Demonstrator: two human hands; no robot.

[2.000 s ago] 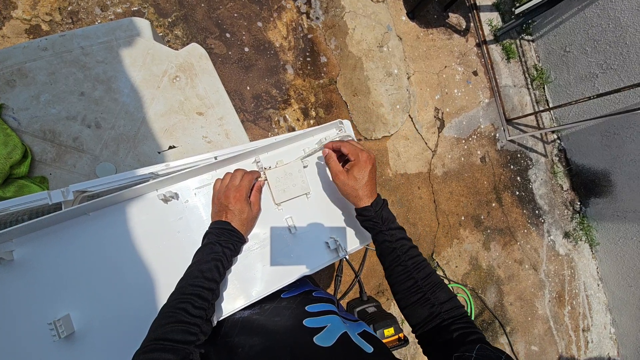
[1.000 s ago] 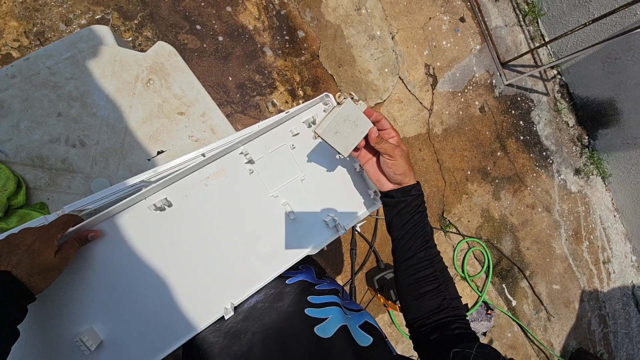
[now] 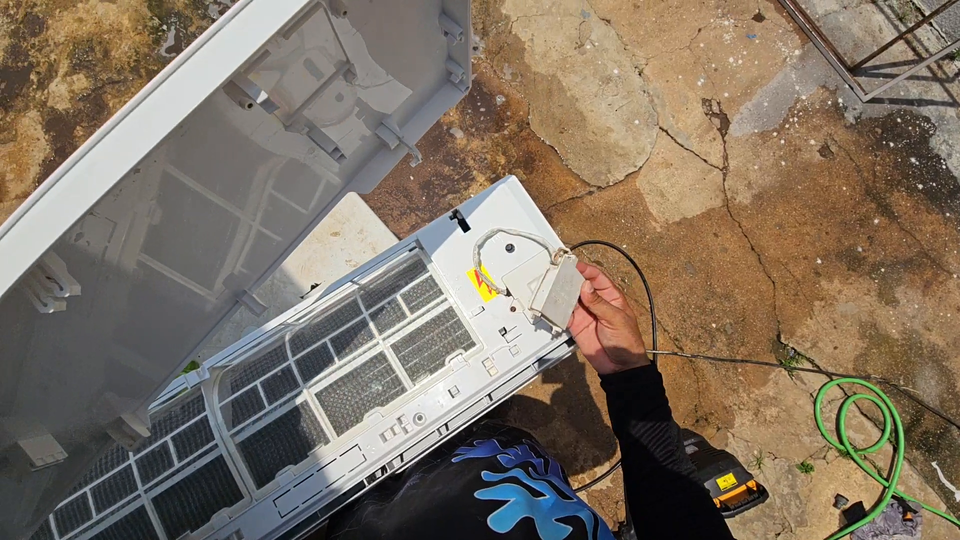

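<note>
My right hand (image 3: pixel 606 319) holds a small white plastic module (image 3: pixel 559 292) by its edge, over the right end of an air conditioner indoor unit (image 3: pixel 480 352). A sleeved wire (image 3: pixel 517 232) loops from the module to the unit's casing, beside a yellow warning sticker (image 3: pixel 482 283). Mesh air filters (image 3: pixel 360 390) in white frames lie across the unit. The white front panel (image 3: pixel 187 172) is tilted up at the upper left, its clipped inner side showing. My left hand is out of view.
A white plastic surface (image 3: pixel 341 240) shows behind the unit. At the right are a green hose (image 3: pixel 840 435), a black cable (image 3: pixel 649 285) and a black tool case or battery pack (image 3: pixel 720 476) on cracked concrete. A metal frame (image 3: pixel 855 82) stands at the upper right.
The front panel has swung up off the unit, uncovering the filters. My right hand, with the module in it, is now over the unit's right end. My left hand has left the view.
</note>
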